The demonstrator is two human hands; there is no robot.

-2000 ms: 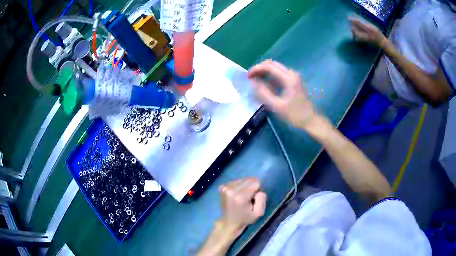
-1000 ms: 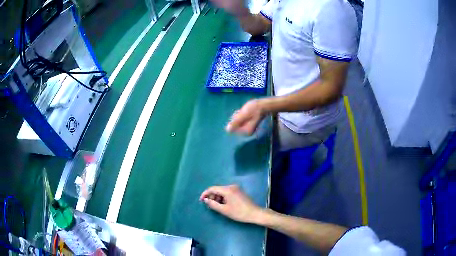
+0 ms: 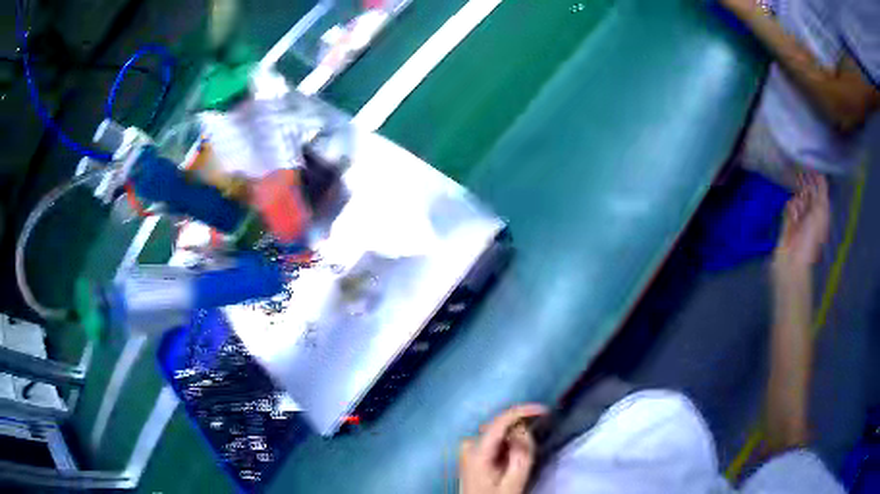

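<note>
The frame is blurred. The slanted silver machine plate (image 3: pixel 386 318) lies left of centre. The spindle (image 3: pixel 357 287) shows as a brassy smudge on it. The red-filled syringe (image 3: pixel 282 205) points down towards the spindle. The blue syringe (image 3: pixel 236 282) lies nearly level from the left. My left hand (image 3: pixel 500 452) is curled at the bench's front edge, right of the plate and partly cut off; whether it holds anything is hidden. My right hand (image 3: pixel 807 220) is far right, off the bench, fingers loosely extended, with nothing visible in it.
A blue tray of dark rings (image 3: pixel 241 415) is left of the plate, partly under its edge. Green bench (image 3: pixel 579 193) with white rails extends behind. Another person's arm (image 3: pixel 806 68) is at the upper right. Tubing and white fittings stand at the left.
The view has swung back from the neighbour's tray to the machine. My right hand has gone from above the bench to beyond its edge. My left hand has come into view.
</note>
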